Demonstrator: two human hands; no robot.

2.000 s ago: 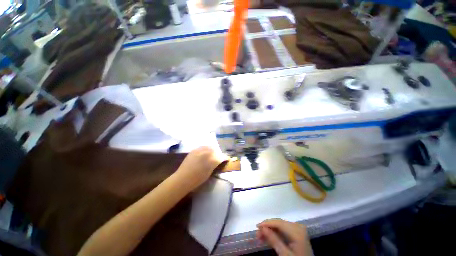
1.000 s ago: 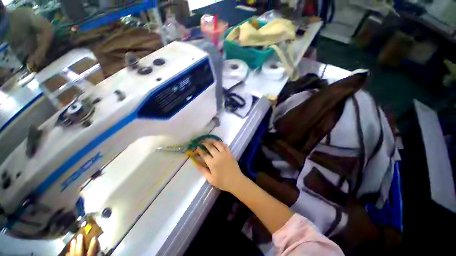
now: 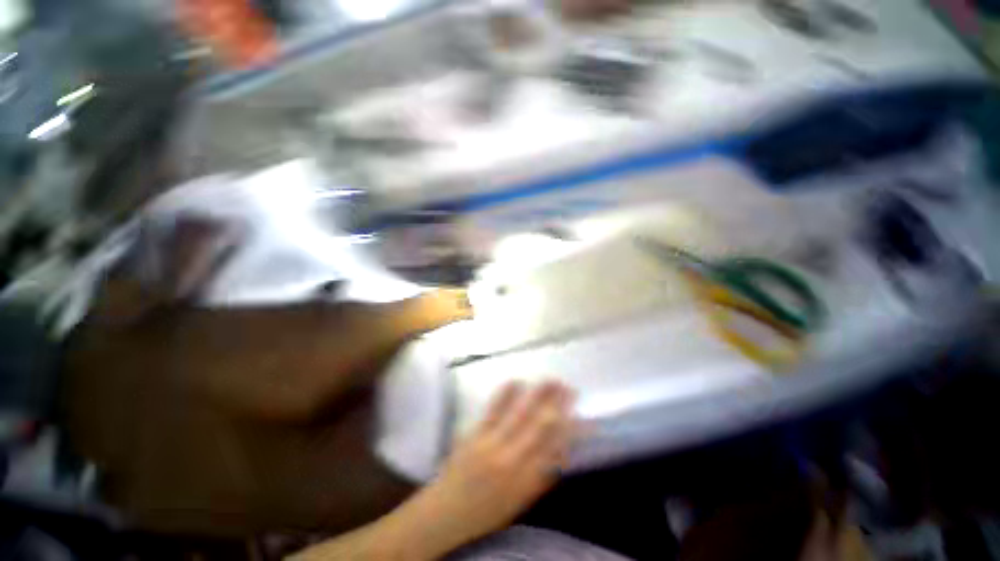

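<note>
The view is strongly blurred. My left hand lies palm down with fingers apart near the table's front edge, just right of the cloth, and seems to hold nothing. A large brown cloth piece covers the left of the table. Its lit tip reaches the sewing machine's needle area. A pale backing piece shows at its right side. Scissors with green and yellow handles lie on the machine bed. A small skin-toned patch at the lower right may be my right hand; its grip is not clear.
The white sewing machine with its blue stripe runs across the back of the table. A dark panel is at its right end. A blurred orange object shows at the upper left. Dark shapes lie below the table edge at right.
The view has swung back left from the crate of brown and white cloth. My right hand has left the scissors. My left hand is away from the needle area, at the table's front edge.
</note>
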